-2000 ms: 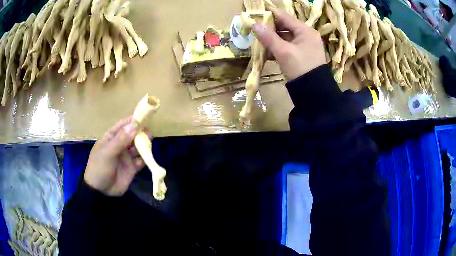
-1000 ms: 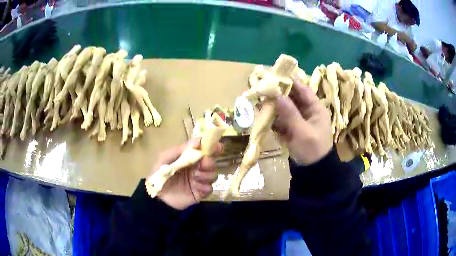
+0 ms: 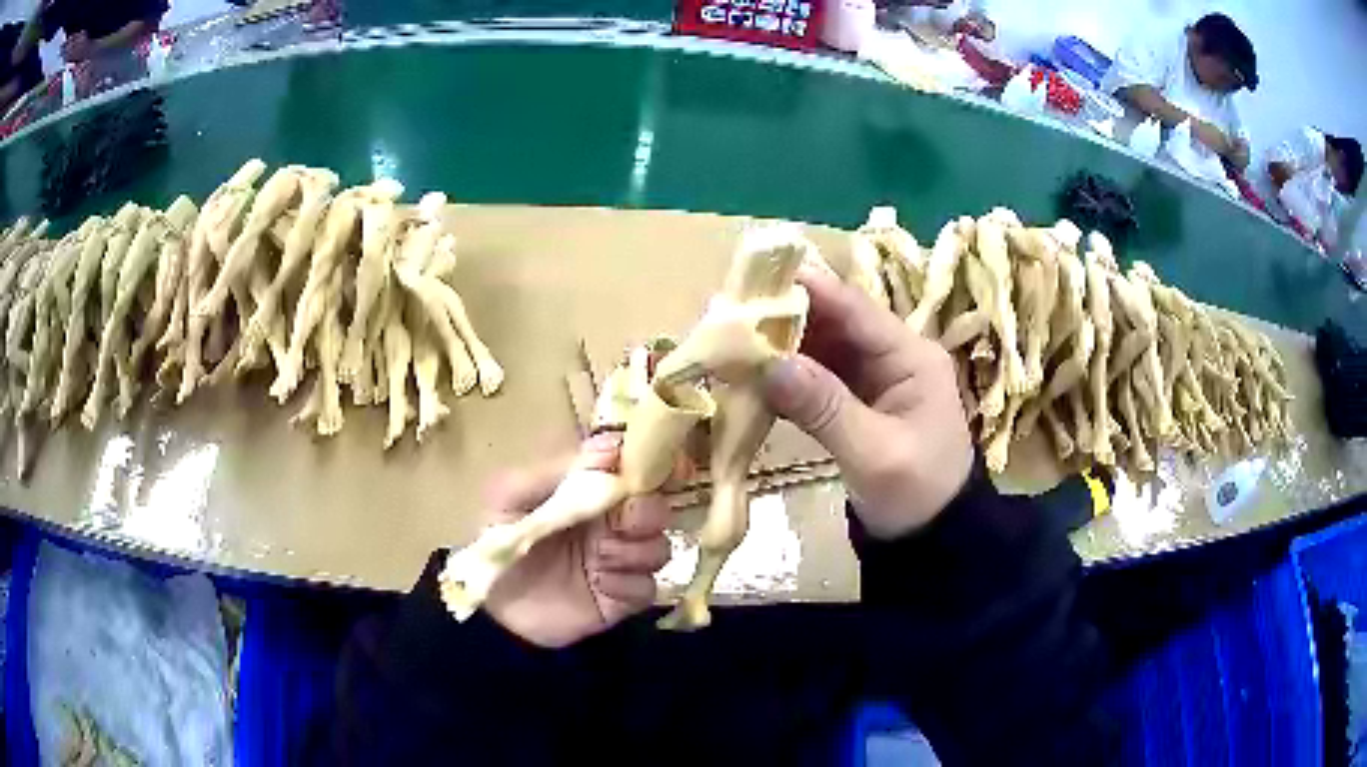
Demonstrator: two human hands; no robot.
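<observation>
My left hand point(image 3: 577, 577) holds a tan loose leg point(image 3: 558, 517), its open hollow top up and its foot down to the left. My right hand point(image 3: 892, 412) grips a tan hip piece point(image 3: 745, 333) with one leg hanging below it. The rim of the loose leg is at the open side of the hip piece; I cannot tell whether it is seated. Both parts are above the tan cardboard point(image 3: 577, 262). The stand behind them is mostly hidden by hands and parts.
Rows of tan joined leg pairs point(image 3: 308, 285) lie at left, and similar leg pieces point(image 3: 1049, 330) at right. A yellow and black handle point(image 3: 1097, 492) is by my right sleeve. Blue crates point(image 3: 285, 674) are below the near edge. People point(image 3: 1192, 83) work across the green surface point(image 3: 495, 120).
The hip piece has come down from the white round dish to the loose leg's open top. Earlier my left hand rose from below the table edge with the leg. The view has tilted up.
</observation>
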